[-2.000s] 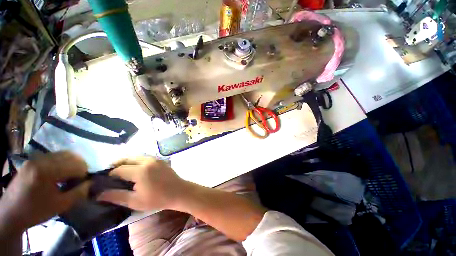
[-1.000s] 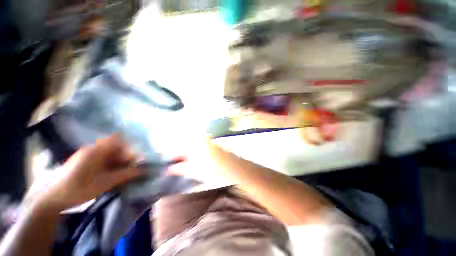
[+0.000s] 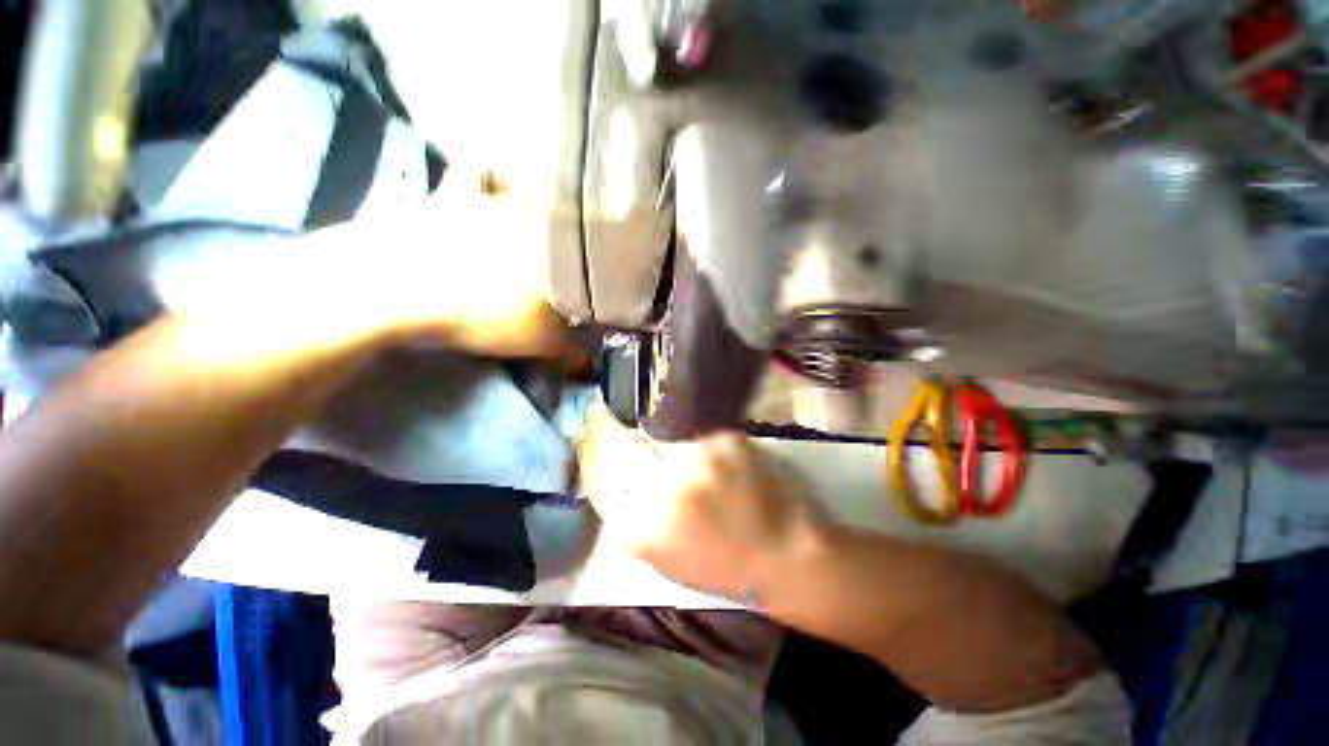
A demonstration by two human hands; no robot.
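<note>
The sewing machine head (image 3: 962, 219) looms over the upper right. Its presser foot and needle area (image 3: 627, 376) lies between my hands. My left hand (image 3: 488, 299) reaches in from the left with its fingertips by the presser foot, over light grey-blue fabric (image 3: 503, 430); glare washes out most of it. My right hand (image 3: 700, 503) is just below and right of the presser foot, fingertips at the cloth's edge. Its finger grip is unclear. Black fabric (image 3: 394, 503) lies on the table below my left forearm, joined or next to the light piece.
Scissors with yellow and red handle loops (image 3: 958, 452) lie on the table (image 3: 1086, 503) right of my right hand. More black and light cloth (image 3: 263, 161) is heaped at the upper left. A blue crate (image 3: 274, 663) is at the lower left, below the table edge.
The view has moved closer to the machine head. Both hands have moved from the cloth at the left to the presser foot, bringing light fabric there.
</note>
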